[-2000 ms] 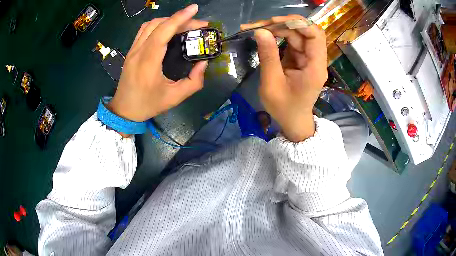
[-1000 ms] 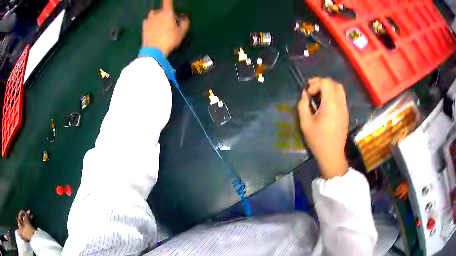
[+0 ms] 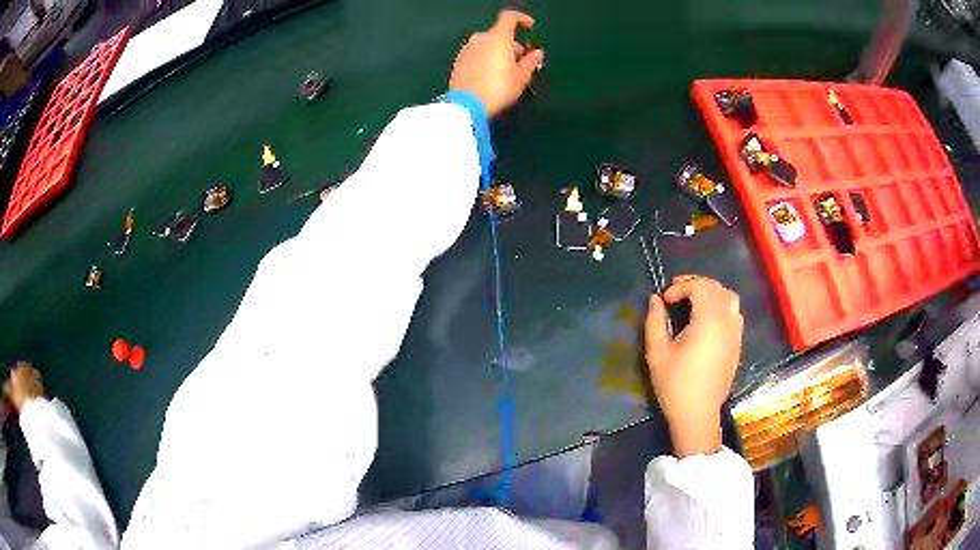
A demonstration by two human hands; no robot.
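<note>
My left hand [image 3: 492, 70] reaches far out over the green mat at the top centre, blue strap on its wrist; its fingers are curled and whether they hold anything is unclear. My right hand [image 3: 696, 349] holds silver tweezers [image 3: 653, 261], tips apart and pointing away from me over the mat, gripping nothing. Beyond the tips lie a small black housing with gold parts [image 3: 616, 181], another housing [image 3: 701, 181], a thin-outlined screen with an orange-white tail [image 3: 573, 228] and a housing by the blue cord [image 3: 500, 198].
A red-orange tray [image 3: 801, 269] at the right holds several small devices. A bag of gold strips [image 3: 801, 408] and a white machine [image 3: 860, 462] are at the lower right. Red plugs [image 3: 128, 353], loose parts, another red tray [image 3: 65, 140] and another person's hand [image 3: 24, 385] are at the left.
The device held two seconds ago is no longer visible in my left hand, which has reached forward and right. My right hand keeps the tweezers, now lower. The view has swung over the bench and right tray.
</note>
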